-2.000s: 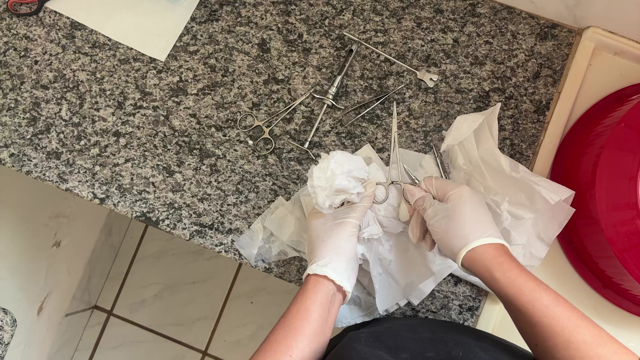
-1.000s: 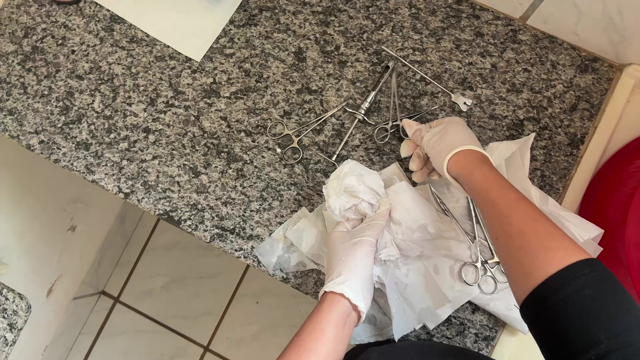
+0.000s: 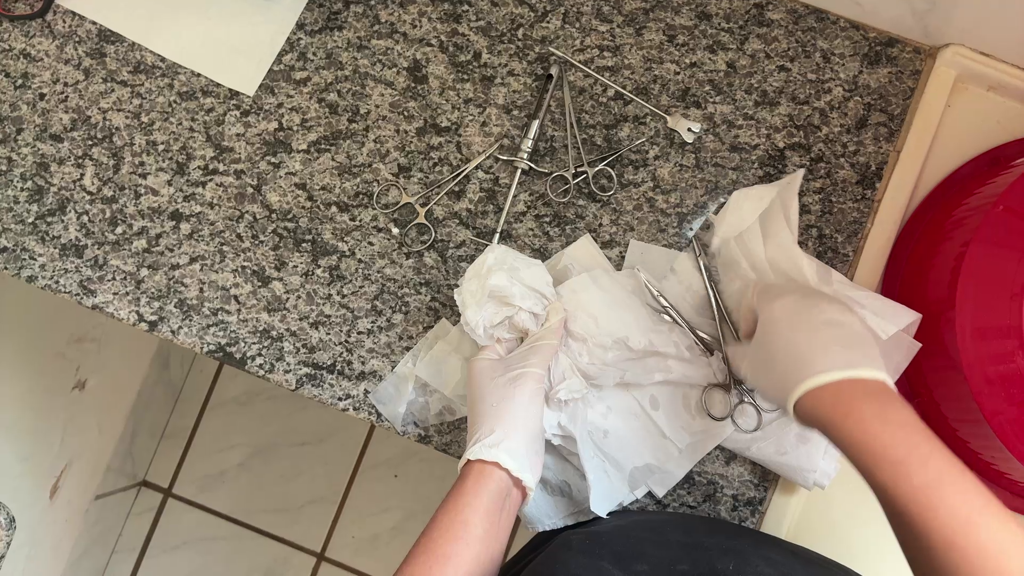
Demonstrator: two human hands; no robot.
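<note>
My left hand point(image 3: 516, 392), in a whitish glove, is closed on a crumpled wad of white paper towel point(image 3: 506, 294). Gloved too, my right hand point(image 3: 808, 344) is blurred beside ring-handled metal forceps point(image 3: 714, 308) lying on damp white paper sheets point(image 3: 640, 384); its fingertips are partly hidden, so a grip cannot be told. A second slim metal instrument point(image 3: 676, 310) lies just left of those forceps. Farther up the counter are a ring-handled clamp point(image 3: 420, 200), a metal dental-type syringe point(image 3: 528, 144), another ring-handled clamp point(image 3: 578, 156) and a thin rod with a notched flat end point(image 3: 684, 126).
The speckled granite countertop point(image 3: 240, 200) ends at a diagonal front edge above the tiled floor. A large red basin point(image 3: 968, 320) stands at the right on a cream surface point(image 3: 952, 120). At the top left lie a white sheet point(image 3: 192, 32) and a red-and-black handle point(image 3: 24, 8).
My right hand held a ring-handled clamp two seconds ago, then was up by the laid-out tools, where that clamp now lies beside the syringe. It has since come back down to the paper.
</note>
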